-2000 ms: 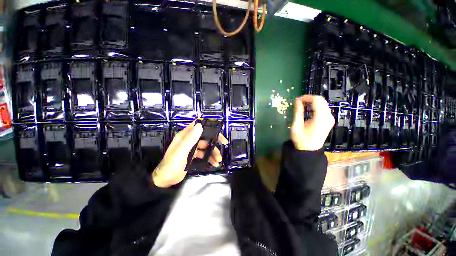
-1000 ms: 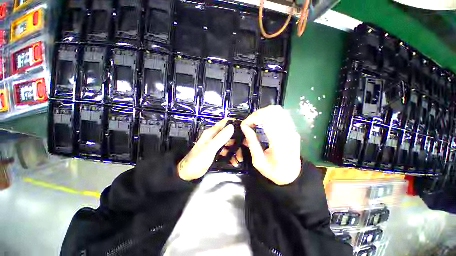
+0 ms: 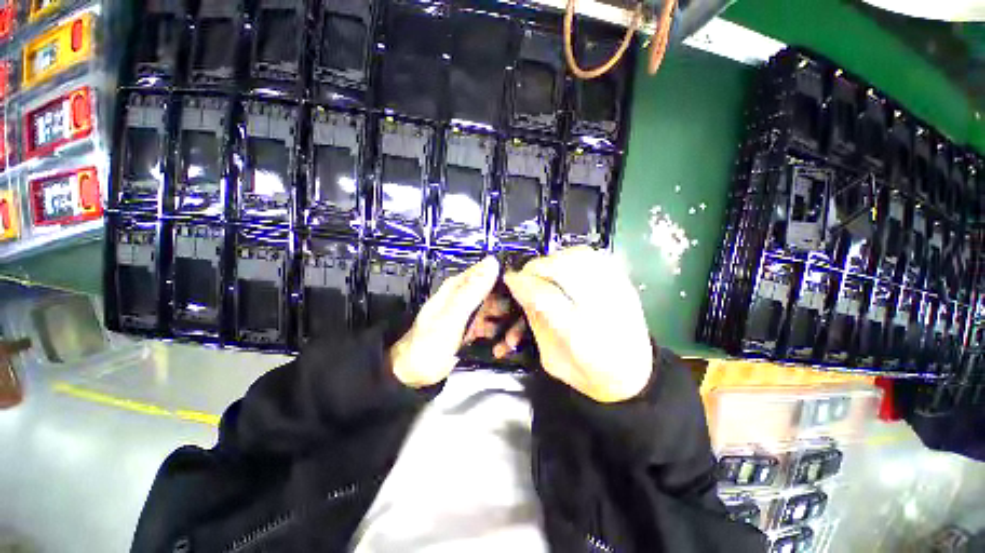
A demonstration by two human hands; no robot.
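Observation:
My left hand [image 3: 443,329] holds a black device housing [image 3: 506,348] upright above the front edge of the black blister tray [image 3: 367,121]. My right hand [image 3: 589,324] is at the housing's upper end, fingertips together against it and close to my left thumb. The fingers hide most of the housing; whether a small part is between my right fingertips cannot be seen. A loose pile of tiny white parts [image 3: 669,240] lies on the green mat to the right of my right hand.
More black blister trays [image 3: 853,216] stand right of the pile. A clear tray of coloured units [image 3: 63,124] is at left. A clear tray of dark units [image 3: 794,470] is at lower right. An orange cable [image 3: 592,73] hangs above the tray's top right.
My right hand has come from near the white pile to the housing in my left hand. Over the last second its fingers have closed in over the housing's top. The view has shifted left.

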